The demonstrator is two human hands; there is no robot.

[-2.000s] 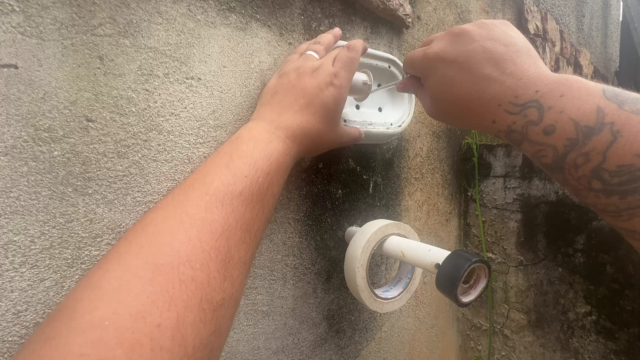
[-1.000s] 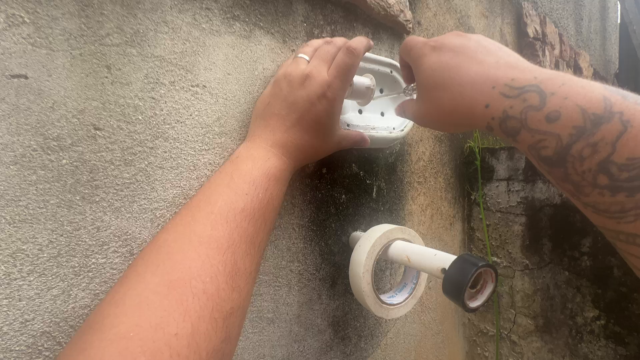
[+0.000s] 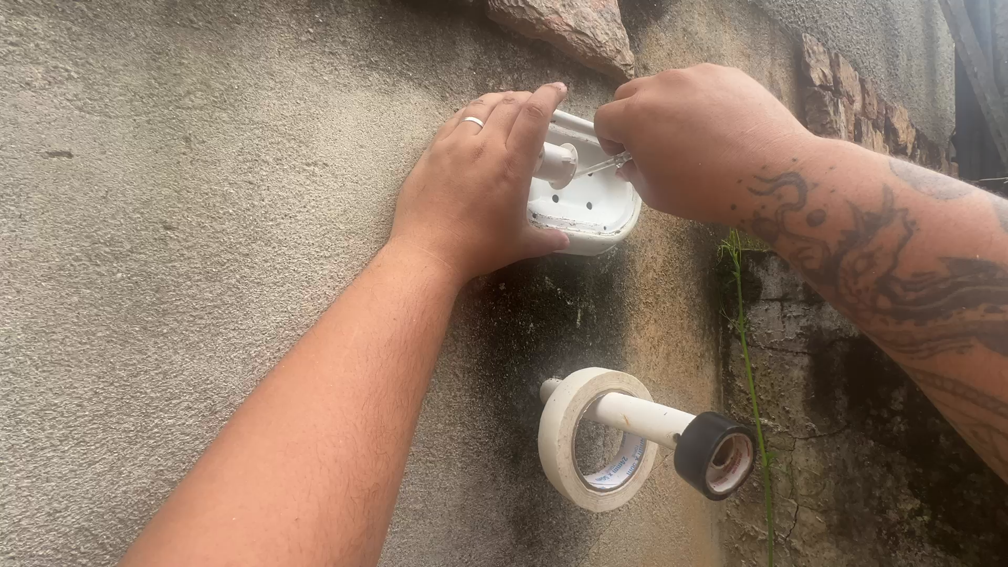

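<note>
A white plastic oval fixture base (image 3: 602,206) with small holes lies against the rough wall, a short white cylindrical socket (image 3: 557,163) sticking out of its middle. My left hand (image 3: 492,169), with a ring on one finger, grips the left side of this base, thumb at its lower edge. From the right, my right hand (image 3: 693,138) pinches a thin, light-coloured shaft (image 3: 600,166) between thumb and fingers; it slants down toward the foot of the socket. Whether it is a tool or a wire cannot be told. The left part of the base is hidden behind my left hand.
Below the fixture a white pipe (image 3: 642,417) juts from the wall. A roll of masking tape (image 3: 555,441) hangs around it, and a roll of black tape (image 3: 697,453) sits on its end. A rough stone (image 3: 571,27) protrudes above. A green plant stem (image 3: 744,339) stands at right.
My right hand has shifted and turned slightly at the base, the thin shaft staying in its fingers. My left hand has kept its hold on the base.
</note>
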